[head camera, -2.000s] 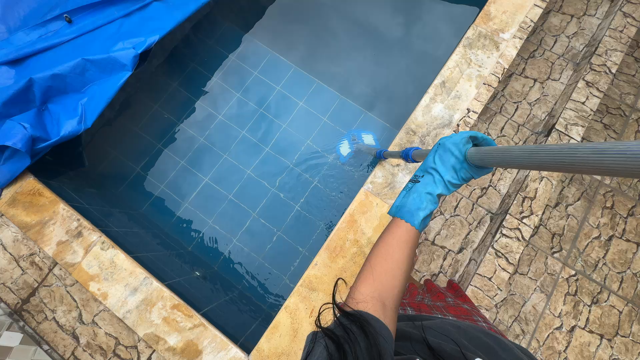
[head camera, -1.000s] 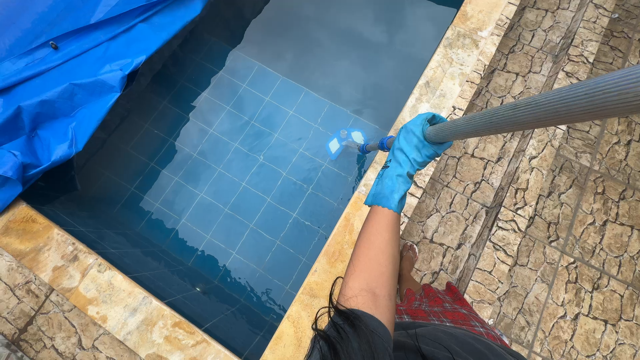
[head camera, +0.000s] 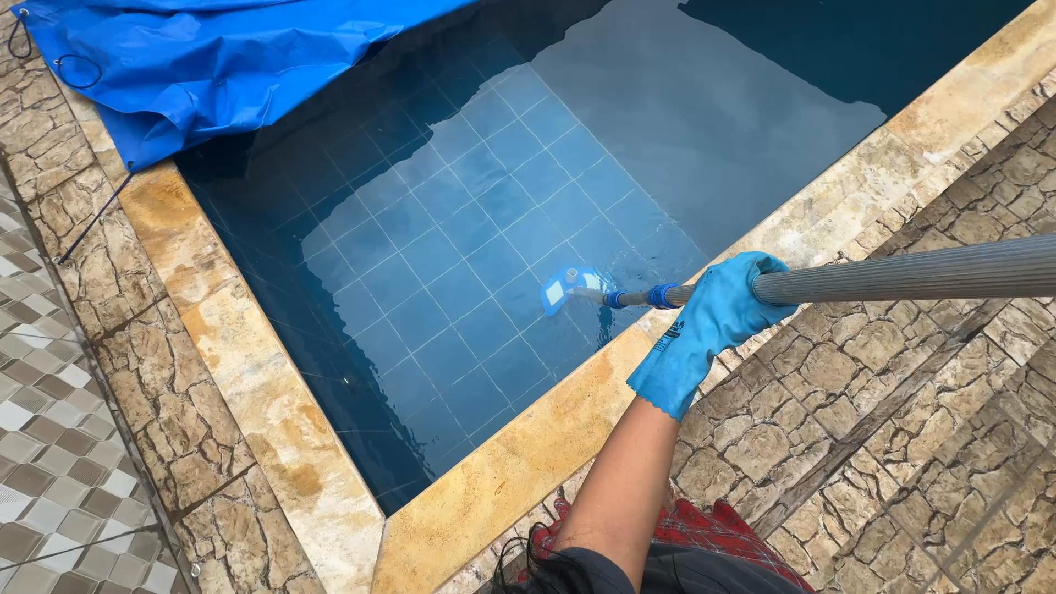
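Observation:
My left hand, in a blue rubber glove, is closed around a grey ribbed telescopic pole above the pool's stone coping. The pole's thick end leaves the view at the right. Its thinner part, with blue collars, slants down to the left into the water. At its far end a blue and white pool vacuum head shows under the water, over the blue tiled surface. Ripples blur where it meets the tiles. My right hand is out of view.
Yellowish stone coping borders the pool and meets at a corner near the bottom. A blue tarp cover with cords lies over the upper left edge. Stone-patterned paving runs along the right. Red plaid cloth shows by my body.
The pole has swung, slanting more steeply a second ago and lying flatter now. My left hand stays closed on it. The view has shifted, showing more of the tarp and left paving.

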